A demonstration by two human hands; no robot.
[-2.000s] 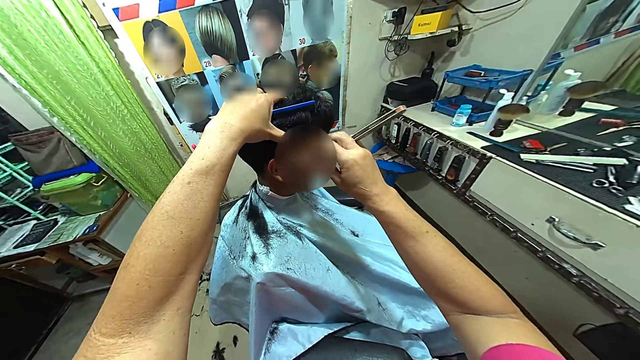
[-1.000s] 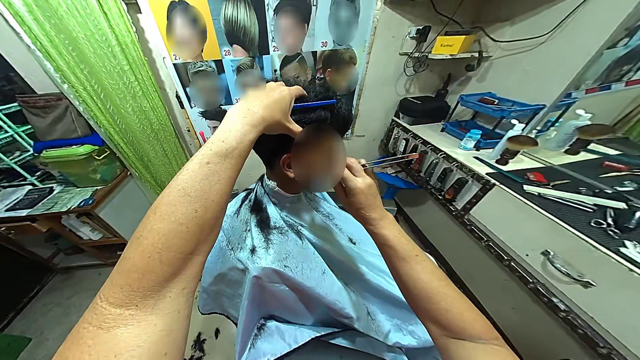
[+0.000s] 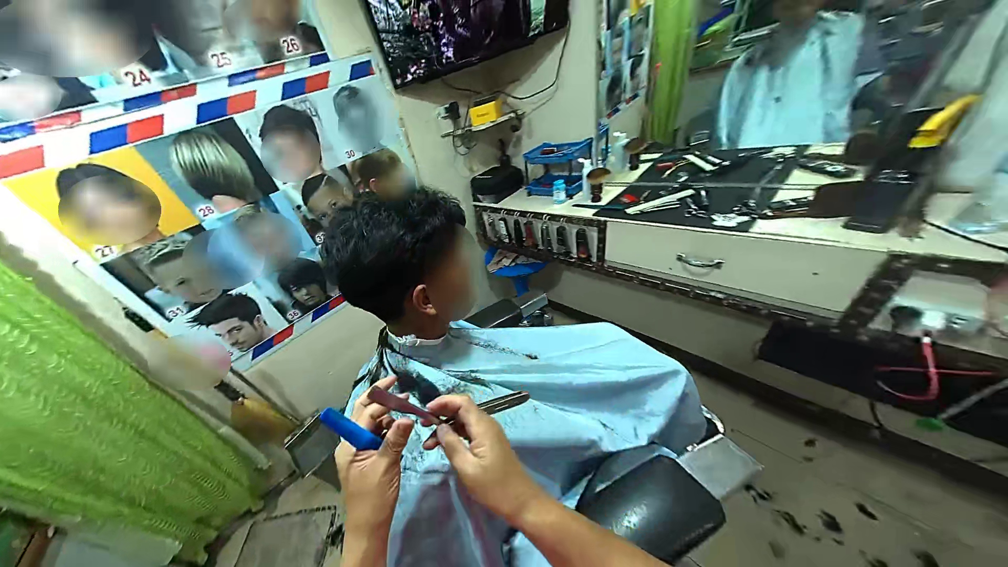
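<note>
A seated person (image 3: 394, 260) with short dark hair wears a light blue barber's cape (image 3: 567, 362) strewn with cut hair, most thickly near the neck. Behind the person's back, my left hand (image 3: 374, 465) grips a blue comb (image 3: 350, 429), of which mainly one end shows. My right hand (image 3: 476, 453) is close beside it, with the metal blades of scissors (image 3: 508, 403) pointing right from the fingers. A reddish-brown flat piece (image 3: 402, 404) spans the fingers of both hands; its kind is unclear. Neither hand touches the head.
A black padded armrest (image 3: 654, 504) and a metal plate (image 3: 720, 465) stand right of my hands. Beyond the person, a counter (image 3: 819, 232) holds brushes, combs, bottles and other barber's tools. A green curtain (image 3: 102, 425) hangs at left. Hair clippings lie on the floor (image 3: 827, 480).
Both hands have left the person's head and come together lower down, behind the cape. The comb is out of the hair. The view has shifted to show more of the wall and counter.
</note>
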